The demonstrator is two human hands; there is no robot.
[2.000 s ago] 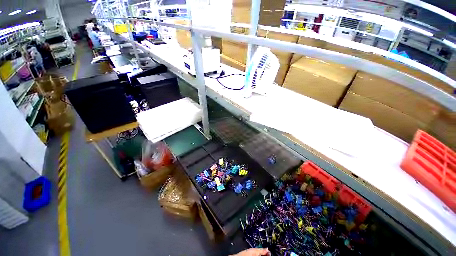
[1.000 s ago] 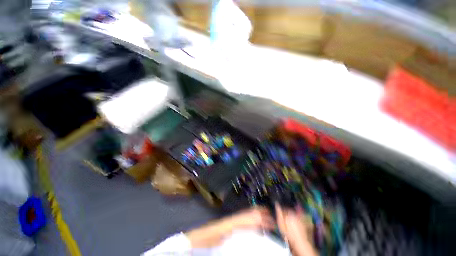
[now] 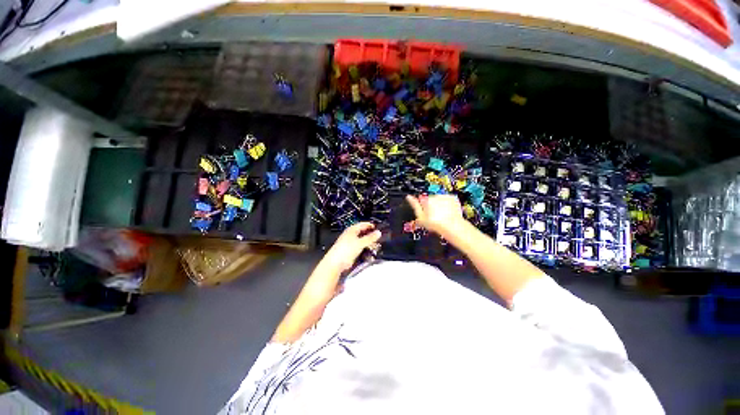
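My left hand [image 3: 357,243] is at the front edge of the bench, with a small dark piece at its fingertips. My right hand [image 3: 436,214] is over the front of the main heap, fingers pointing left, with a small pink or red piece just below it. The main heap of coloured binder clips [image 3: 369,166] lies behind and between my hands. A blister tray [image 3: 560,212] with pale-centred small assemblies in its cells lies to the right, clips crowding its edges. A smaller heap of clips [image 3: 231,190] lies on a black divided tray [image 3: 169,174] at left.
A red-orange bin [image 3: 397,55] full of clips stands behind the main heap. Dark empty trays [image 3: 264,77] lie back left, one holding a blue clip. Stacked blister trays [image 3: 714,219] are at far right. A white-covered shelf runs along the back.
The view has swung right and down from the aisle onto the bench. Both hands and the blister tray now show clearly. My hands, blurred close together a second ago, are now apart.
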